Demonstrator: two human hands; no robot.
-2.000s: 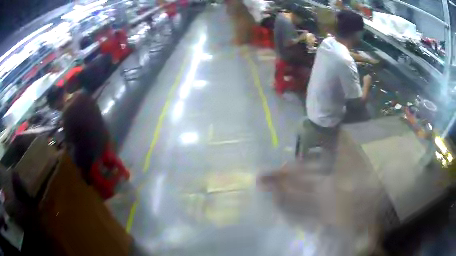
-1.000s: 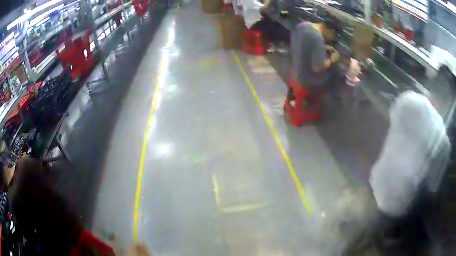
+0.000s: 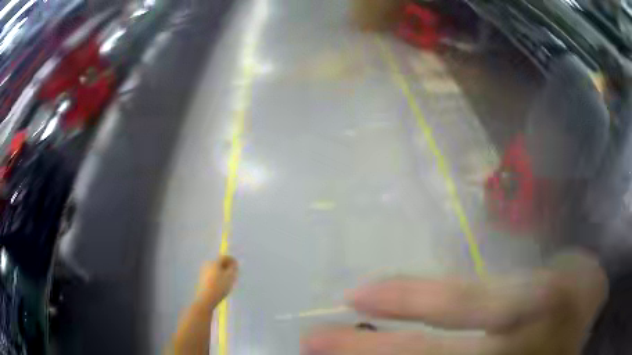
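Observation:
My left hand [image 3: 220, 279] is small in the lower left of the view, over the yellow floor line. Its fingers look curled in, and no object shows in it. My right hand [image 3: 485, 305] is large, close to the camera and blurred at the lower right. Its fingers stretch to the left with a gap between them, and nothing shows in them. Neither hand touches a thing that I can see.
A grey floor [image 3: 326, 159] with yellow lines runs ahead. On the right, a person in grey [image 3: 568, 121] sits by a red stool [image 3: 513, 187]. Another red stool [image 3: 418, 26] stands farther off. Red stools [image 3: 83, 83] and blurred benches line the left.
The view has moved forward along the aisle. The person in white at the right has left the view, and the one in grey is nearer. Both hands now show clearly in front.

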